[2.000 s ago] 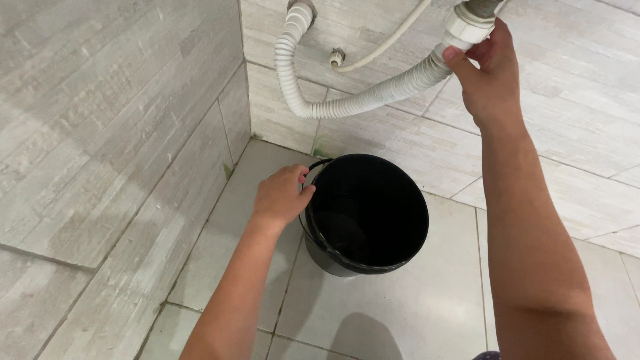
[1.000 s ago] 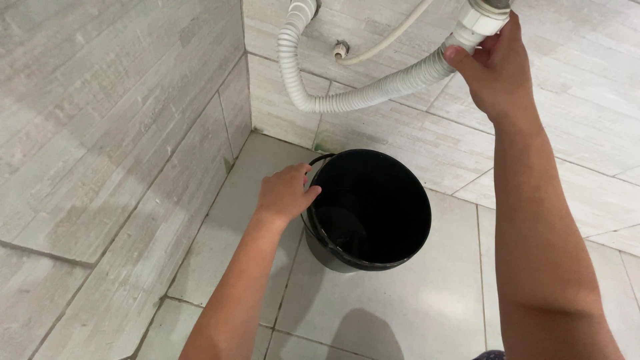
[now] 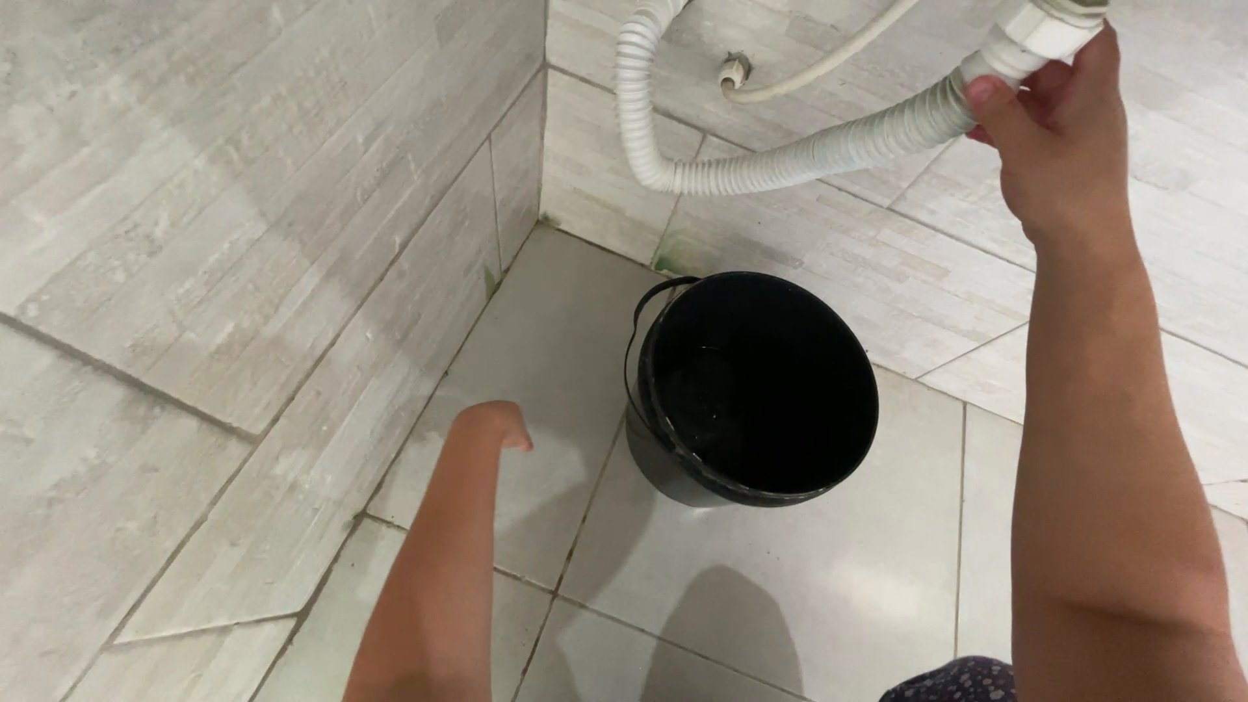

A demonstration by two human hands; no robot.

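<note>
My right hand (image 3: pixel 1068 132) grips the upper end of a white corrugated drain hose (image 3: pixel 809 161), just below its white plastic coupling nut (image 3: pixel 1045 34). The hose sags in a curve and rises to the wall at the upper left. A black plastic bucket (image 3: pixel 673 468) stands on the floor below the hose, its thin handle (image 3: pixel 634 341) resting to the left. My left hand (image 3: pixel 502 421) is off the bucket, to its left above the floor; it is bent away, so its fingers are mostly hidden and their state is unclear.
A thin white supply hose (image 3: pixel 838 73) joins a small wall fitting (image 3: pixel 734 73) behind the drain hose. Tiled walls (image 3: pixel 292 195) meet in a corner behind the bucket. Light tiles (image 3: pixel 829 585) cover the floor. Patterned dark fabric (image 3: pixel 951 681) shows at the bottom edge.
My left hand has let go of the bucket's left rim and handle and moved left and toward me. My right hand still holds the hose end.
</note>
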